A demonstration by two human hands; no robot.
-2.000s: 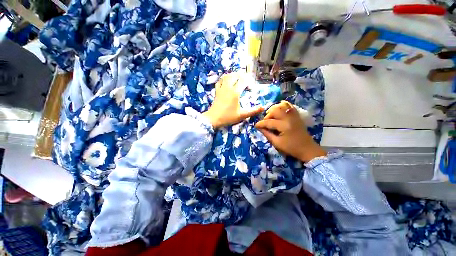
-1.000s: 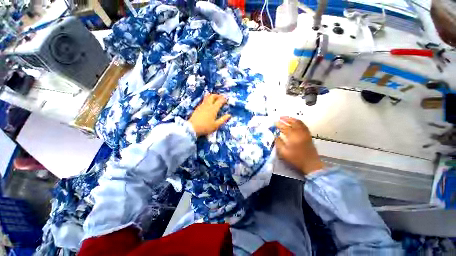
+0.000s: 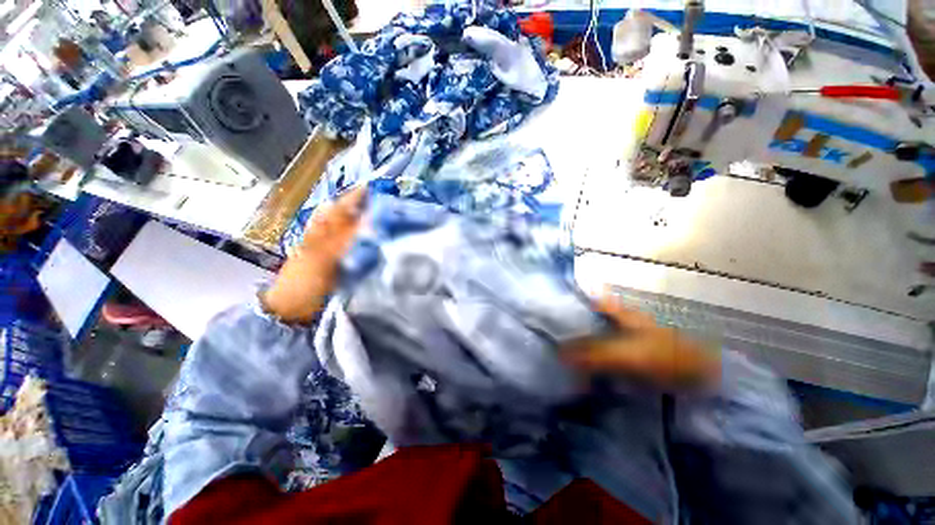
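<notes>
The floral garment piece point(image 3: 461, 297) is bunched in front of me at the table's front edge, its pale wrong side mostly up and blurred. My left hand point(image 3: 316, 256) grips its upper left part; the fingertips are partly hidden by cloth. My right hand point(image 3: 646, 349) is at its right edge, strongly blurred, with fingers on the cloth. More of the blue floral fabric bundle point(image 3: 441, 92) lies on the table beyond. The presser foot and needle area point(image 3: 666, 169) is at the right, apart from the cloth.
The white sewing machine point(image 3: 820, 133) stands at the right, with a red-handled tool point(image 3: 859, 92) on its head. A grey machine housing point(image 3: 231, 108) and a brown tape strip point(image 3: 297, 195) are at the left. Blue crates point(image 3: 62, 400) are at the lower left.
The cloth has come away from the needle area and been turned so its pale side shows. My left hand has moved left; my right hand has moved toward me. The view has shifted left.
</notes>
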